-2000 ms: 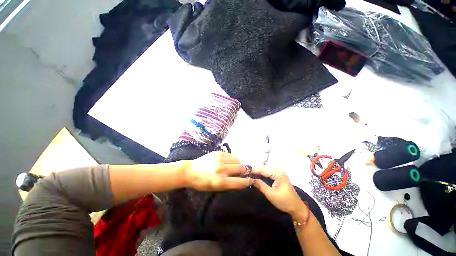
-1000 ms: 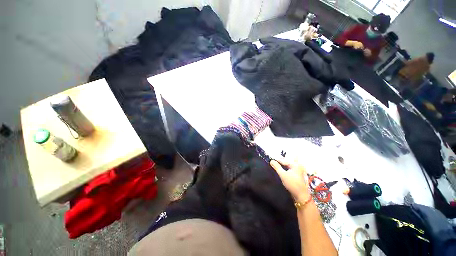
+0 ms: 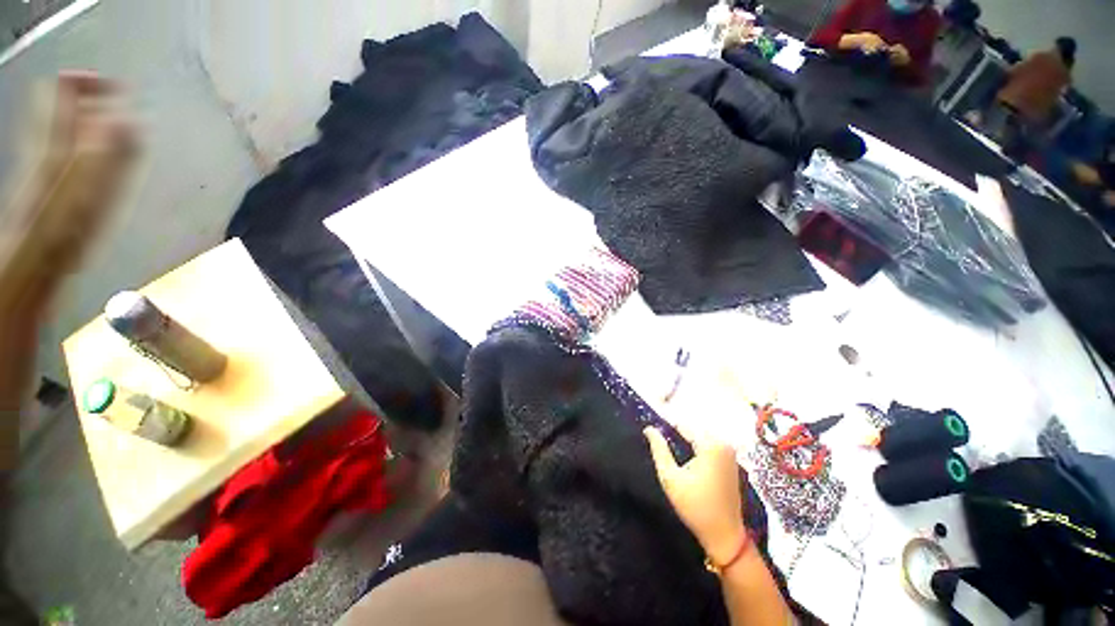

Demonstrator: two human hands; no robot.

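The black nubby garment lies over my lap and against the table edge. A dark trim with light specks runs along its edge, from the maroon and white striped bundle to my right hand. My right hand pinches the garment edge, thumb on top. My left hand is raised far out at the upper left, blurred, well away from the garment. Whether it holds a needle or thread cannot be seen.
The white table bears dark textured cloth, a plastic-wrapped bundle, a phone, orange-handled scissors, thread cones and a tape roll. A wooden stool holds two bottles. People sit at the upper right.
My left hand, at the garment edge two seconds ago and out of view one second ago, now shows raised at the upper left. My right hand keeps its hold. The camera view has shifted.
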